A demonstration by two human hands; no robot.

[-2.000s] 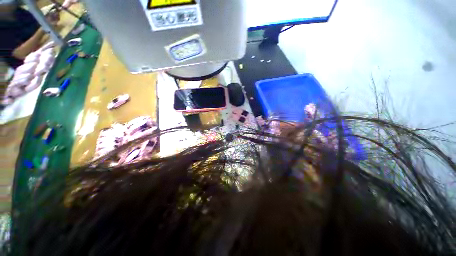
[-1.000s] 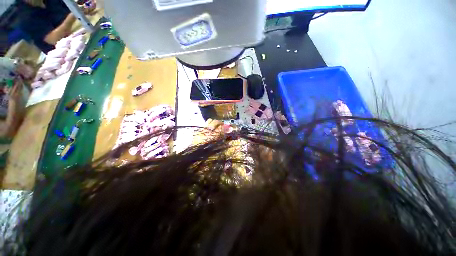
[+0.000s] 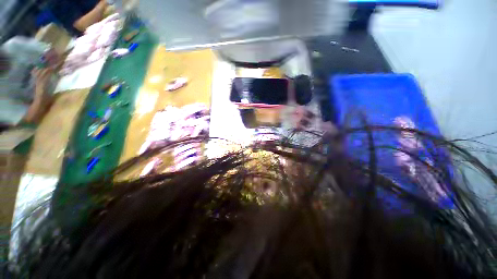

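Note:
Neither of my hands can be made out; dark hair covers the lower half of the view. A pile of pink-white housings [image 3: 177, 128] lies on the tan bench [image 3: 154, 103], left of the pale machine table. One single housing [image 3: 176, 83] lies apart behind the pile. A smartphone [image 3: 259, 91] with a pink-red edge lies flat below the laser machine head [image 3: 245, 24]. A brightly lit yellowish area shows through the hair nearer to me. A blue plastic bin [image 3: 376, 90] at the right holds pink housings [image 3: 411, 144], partly behind hair. The picture is blurred.
A black mouse [image 3: 302, 90] lies right of the phone. The green belt [image 3: 117, 76] at the left carries blue pieces with wires. Beyond it are pale pink stacked parts [image 3: 94, 43] and people's arms [image 3: 39, 92]. A monitor edge [image 3: 400, 2] shows top right.
The view has shifted, so the bench, phone and bin appear further right. More of the bin and of the person at the left shows. Pinkish finger-like shapes near the table's middle are no longer distinct.

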